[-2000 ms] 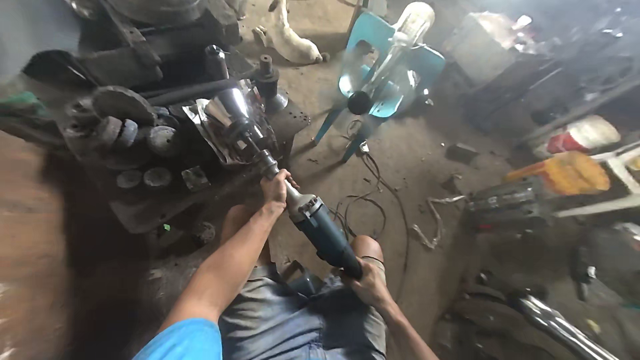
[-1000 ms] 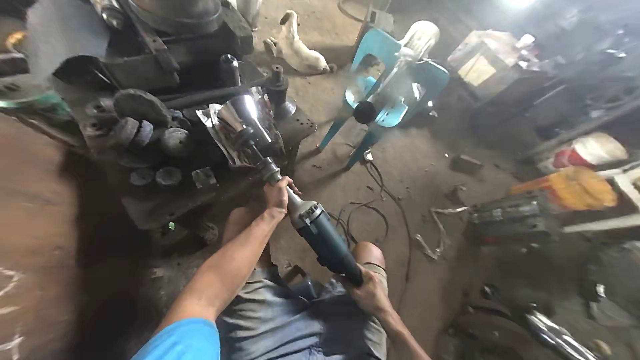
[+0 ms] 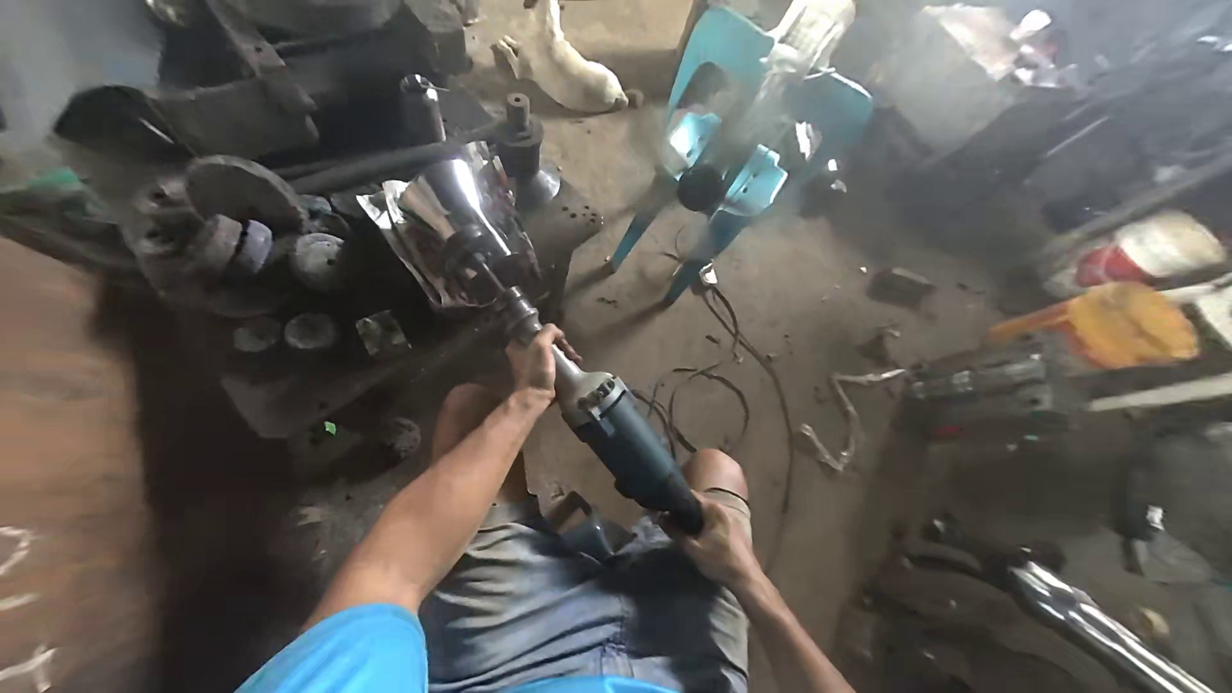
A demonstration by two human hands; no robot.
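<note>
A long-necked electric die grinder point(image 3: 630, 448) with a dark body lies diagonally across my lap. My left hand point(image 3: 539, 361) is closed round its metal neck, near the collar. At the rear end, by my right knee, my right hand point(image 3: 710, 534) grips the dark handle. The tool's thin shaft points into the wide end of a shiny metal cone-shaped part point(image 3: 457, 197) on the dark bench. Whether the tip touches the inside of the metal is hidden. Crumpled foil-like sheet point(image 3: 399, 226) lies beside that part.
Abrasive wheels point(image 3: 245, 197) and small round blocks point(image 3: 311, 330) sit on the bench's left. A blue plastic chair point(image 3: 727, 48) stands ahead, with a cable point(image 3: 770, 366) on the floor near it. A pale animal point(image 3: 573, 72) lies beyond the bench. Chrome pipe point(image 3: 1097, 616) is at lower right.
</note>
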